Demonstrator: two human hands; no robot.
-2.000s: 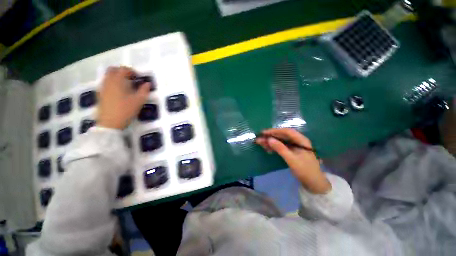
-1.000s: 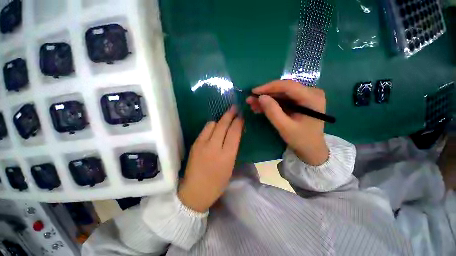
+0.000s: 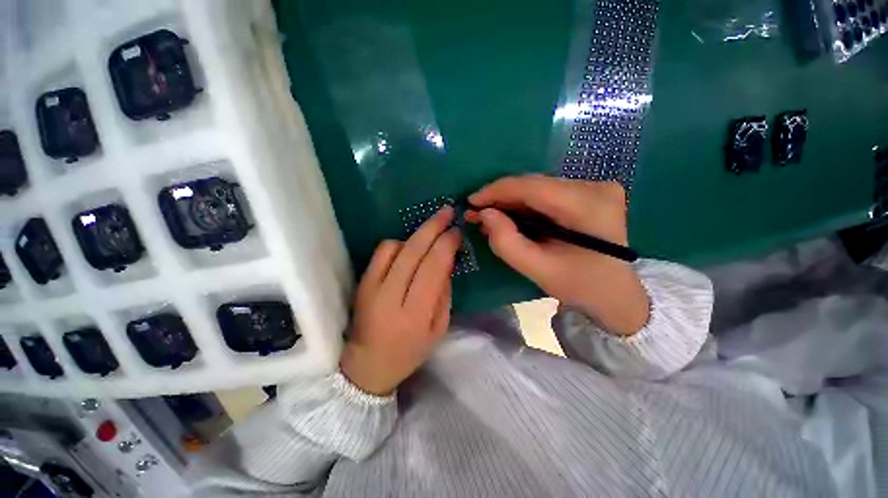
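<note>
A short clear film strip with rows of tiny dots lies on the green bench in front of me. My left hand rests on it, fingertips near its dotted end; whether it pinches anything is hidden. My right hand holds a thin black pencil-like tool, its tip end at my left fingertips. A small dark piece at the fingertips is too unclear to name. The white foam tray at the left holds rows of black housings in square pockets.
A longer dotted sheet lies right of the strip. Two small black parts sit farther right. Clear film and a tray of round dark parts are at the upper right. A machine with a red button is at the lower left.
My left hand has gone from over the foam tray to the dotted strip. My right hand stays at the strip with the tool, now close against the left fingertips. The view has shifted.
</note>
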